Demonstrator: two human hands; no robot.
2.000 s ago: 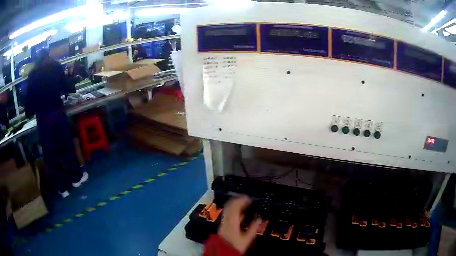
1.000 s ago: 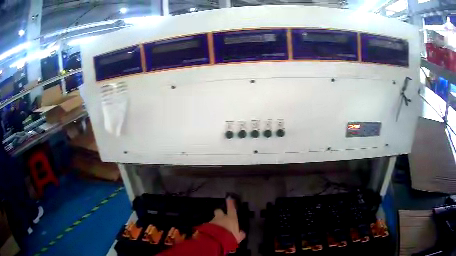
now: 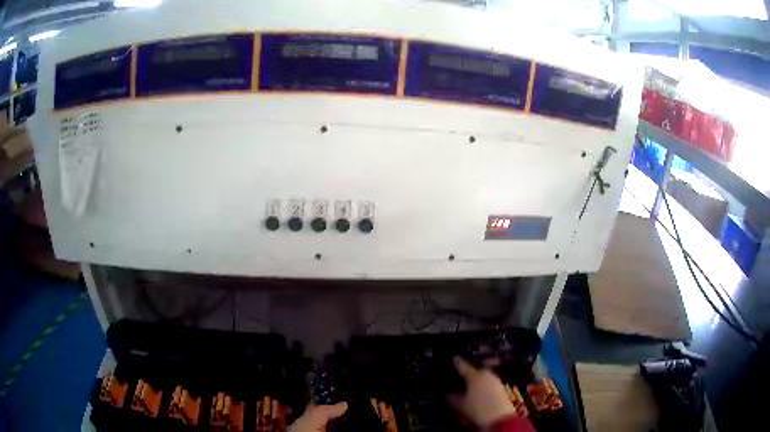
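Two black test fixtures sit side by side under the white machine: the left fixture [image 3: 198, 350] and the right fixture [image 3: 397, 354]. Orange clamps [image 3: 184, 405] line their front edges. My left hand [image 3: 319, 417] is low between the fixtures, cut off by the bottom edge. A dark speckled piece [image 3: 329, 386] shows just above its fingers; whether it is held is unclear. My right hand [image 3: 479, 395], in a red sleeve, reaches over the right fixture and covers some clamps. Its fingertips are blurred against the black, so any grip is hidden.
The overhanging white panel [image 3: 405, 177] spans the view above the hands, with five round buttons [image 3: 318, 224] and a red-lit display [image 3: 517, 227]. At right, dark units [image 3: 675, 380] lie by a cardboard sheet [image 3: 610, 396]; another sheet [image 3: 637, 278] lies behind. Cables cross the bench.
The view has swung right. My left hand has left the left fixture's slots and is now between the fixtures. My right hand has come into view over the right fixture.
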